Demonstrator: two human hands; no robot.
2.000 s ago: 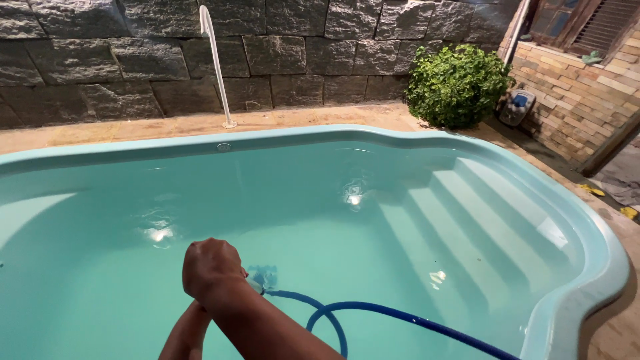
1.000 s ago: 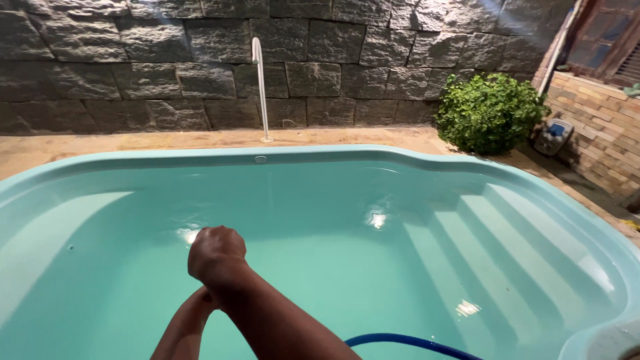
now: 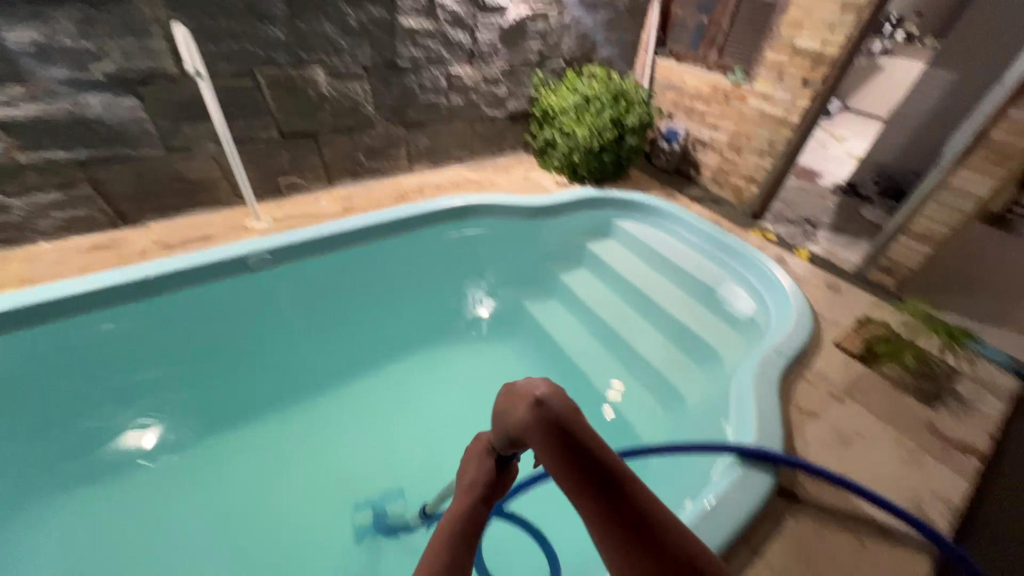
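Both my hands are closed, close together, around a pole that is mostly hidden behind them. My right hand (image 3: 532,412) is the higher one, and my left hand (image 3: 486,472) grips just below it at the left. Beyond them a short stretch of the pale pole (image 3: 442,498) shows, leading down to a blue pool vacuum head (image 3: 384,514) under the water. A blue hose (image 3: 696,448) loops beside the head, passes behind my forearms and crosses the pool's rim at the right.
The light-blue pool rim (image 3: 788,308) curves around the submerged steps (image 3: 640,296). A white poolside shower pipe (image 3: 220,120) and a round green bush (image 3: 590,124) stand on the far deck. A small plant (image 3: 908,352) is at the right, near a doorway.
The view has swung to the right. The vacuum head, hidden one second ago, shows again left of my hands, and more of the hose is visible.
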